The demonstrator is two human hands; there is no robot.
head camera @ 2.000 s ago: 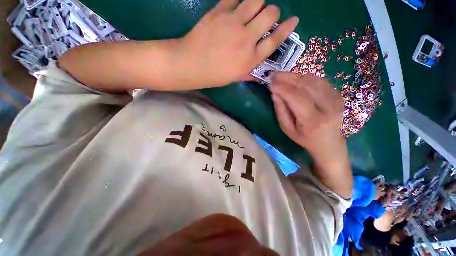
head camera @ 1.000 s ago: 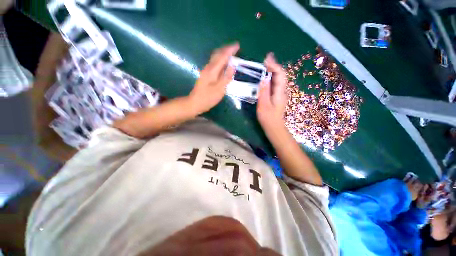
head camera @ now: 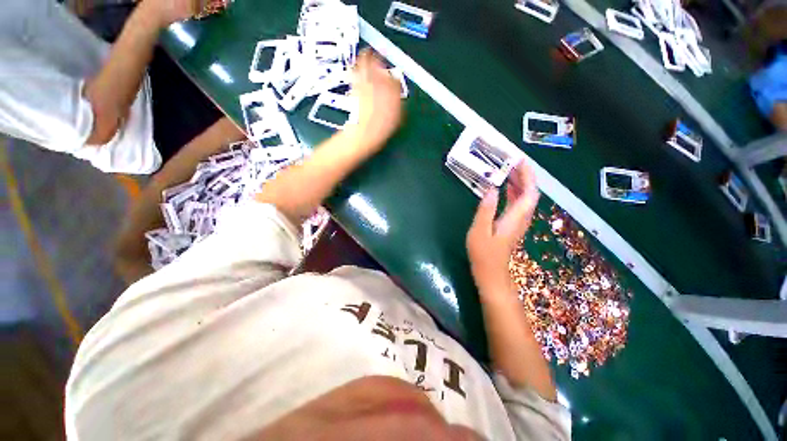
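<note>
My right hand [head camera: 509, 215] has its thumb and fingers at the near right end of a stack of white plastic housings [head camera: 476, 159], which rests on the green bench against the grey rail. My left hand [head camera: 377, 99] is at the loose pile of white housings [head camera: 324, 43] further left. Housings show on both sides of it; its fingertips are blurred, and I cannot tell whether it grips one. A heap of coppery small parts [head camera: 578, 301] lies on the bench beside my right forearm.
A box of jumbled housings [head camera: 203, 202] sits below the bench edge under my left forearm. Part-assembled units [head camera: 626, 185] lie spaced out beyond the grey rail [head camera: 604, 231]. A metal support [head camera: 733, 314] crosses at the right. Another person's arm [head camera: 121, 82] is at the upper left.
My left hand has left the stack and moved left to the loose housings. My right hand and the stack are now close to the rail. The view has shifted, showing more of the bench.
</note>
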